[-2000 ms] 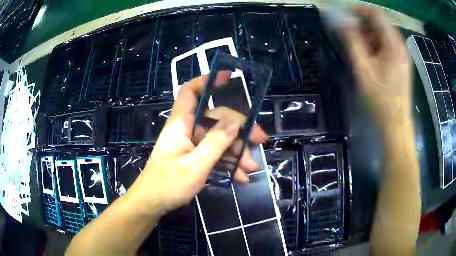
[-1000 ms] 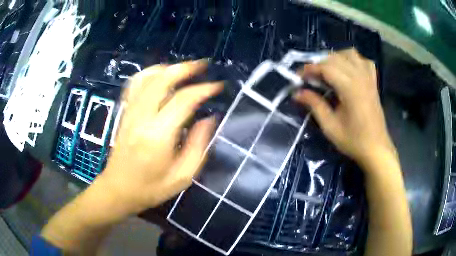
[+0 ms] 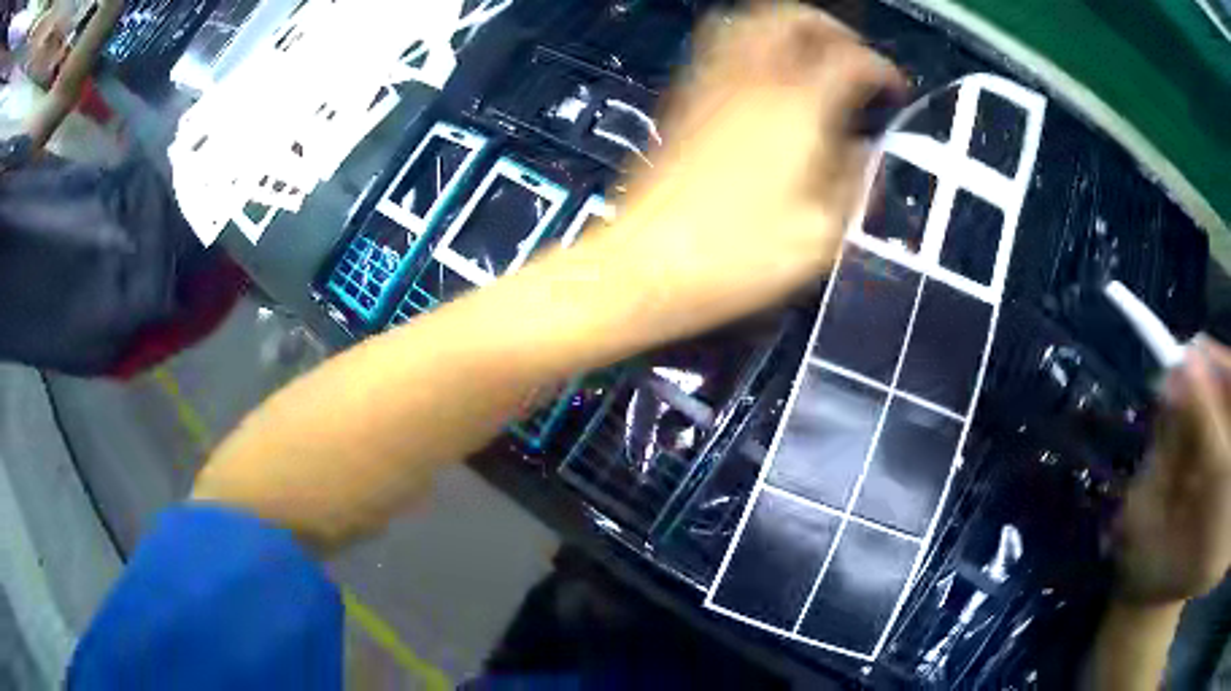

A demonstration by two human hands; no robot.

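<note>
The die-cut film sheet [image 3: 878,405] lies slanted on the dark tray, with dark rectangles in two columns. Empty white liner openings [image 3: 965,176] are at its upper end. My left hand [image 3: 776,128] is blurred over the sheet's upper left side; its fingertips are bunched at a dark spot, and what they hold cannot be told. My right hand [image 3: 1181,479], cut off by the right edge, pinches a narrow white strip [image 3: 1145,321]. Housings with white window borders [image 3: 502,223] and blue keypad grids lie left, partly behind my left forearm.
A heap of tangled white liner waste [image 3: 304,115] lies at upper left. The black tray [image 3: 1080,392] holds glossy housings around the sheet. A green surface [image 3: 1161,68] with a pale rail is at upper right. Another person's dark sleeve [image 3: 108,257] is at left.
The view has shifted, so the housings and waste appear further right. My right hand has left the sheet's upper end and moved right with a white strip. My left hand has moved up beside the sheet's top.
</note>
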